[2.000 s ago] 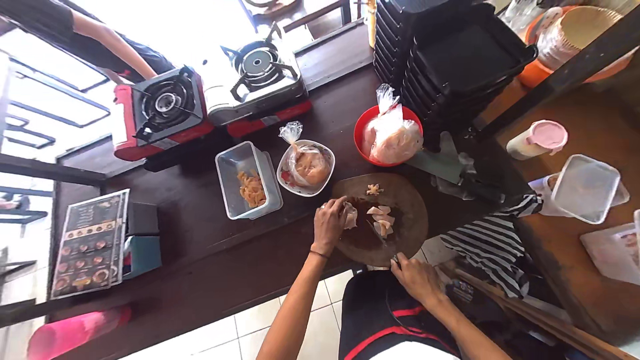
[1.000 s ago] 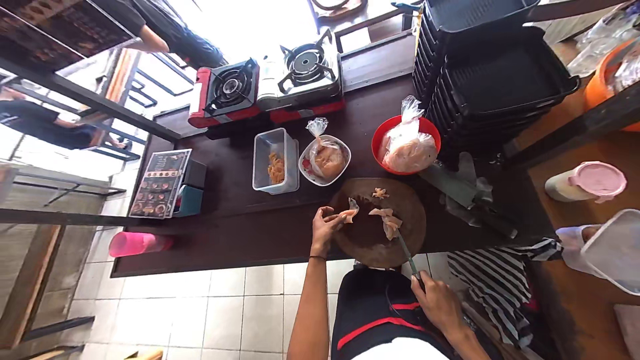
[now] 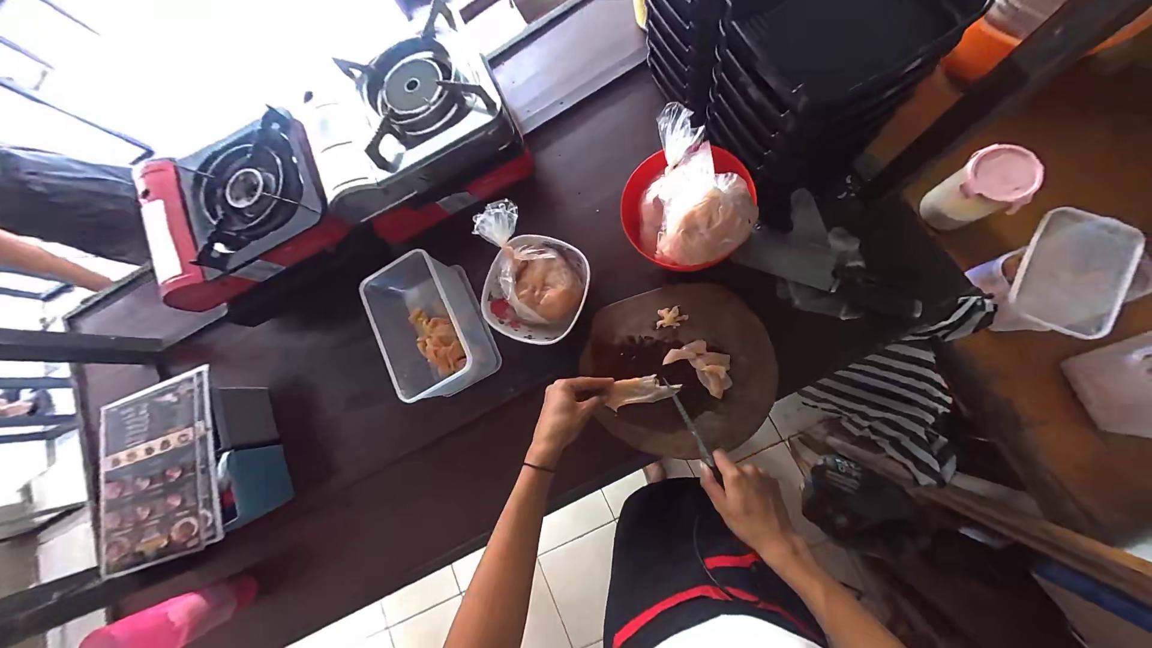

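On a round wooden chopping board [image 3: 630, 315], my left hand [image 3: 567, 414] pinches one end of a pale strip of raw meat [image 3: 639, 391]. My right hand [image 3: 742, 495] grips a knife [image 3: 689, 423], its tip at the strip's other end. Cut raw meat pieces [image 3: 706, 364] and a small scrap [image 3: 671, 317] lie on the board. Behind it, a red bowl [image 3: 630, 216] holds bagged raw meat [image 3: 706, 216]. A patterned white bowl [image 3: 508, 317] holds another bag of meat [image 3: 544, 286]. A clear plastic container [image 3: 385, 333] to its left has meat pieces [image 3: 438, 342] inside.
Two portable gas stoves [image 3: 247, 189] [image 3: 414, 85] stand at the back left, a stack of black trays [image 3: 765, 99] at the back right. A cleaver [image 3: 787, 256] lies beside the board. A menu board [image 3: 157, 468] stands left. Part of another person's arm [image 3: 54, 261] shows beyond.
My left hand now holds the meat strip stretched out on the board, lower than one second ago. The knife has moved from the cut pieces to this strip. The view has shifted.
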